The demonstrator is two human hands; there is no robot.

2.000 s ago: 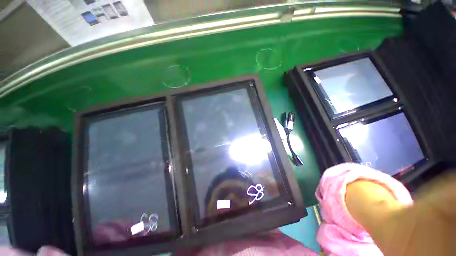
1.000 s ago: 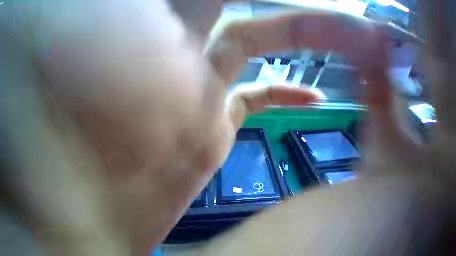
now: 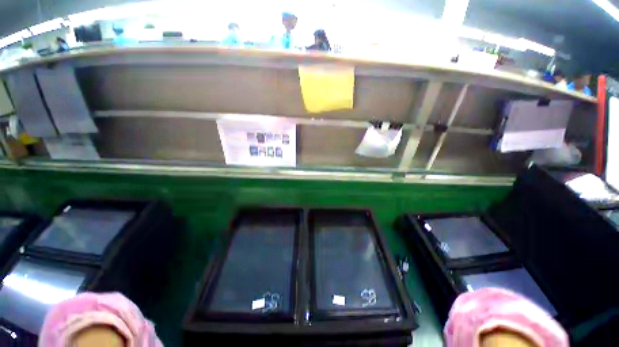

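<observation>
A black tray (image 3: 305, 331) lies in front of me with two dark tablets side by side, the left tablet (image 3: 261, 257) and the right tablet (image 3: 345, 261). Each shows a small white label and pale handwritten marks near its lower edge. My left pink cuff (image 3: 102, 315) is at the bottom left and my right pink cuff (image 3: 502, 312) at the bottom right. Only a bit of bare wrist shows in each cuff. Both hands are cut off by the bottom edge, so my fingers are hidden.
A left tray stack (image 3: 146, 251) and a right tray (image 3: 434, 268) hold more tablets. A tall black block (image 3: 556, 237) stands far right. Small dark cables (image 3: 403, 266) lie beside the middle tray. Behind are an instruction sheet (image 3: 259, 141), yellow paper (image 3: 327, 88) and distant people.
My hands, large and blurred before the camera a second ago, have moved out of the picture. The view has lifted and widened, showing the shelf and left tray stack.
</observation>
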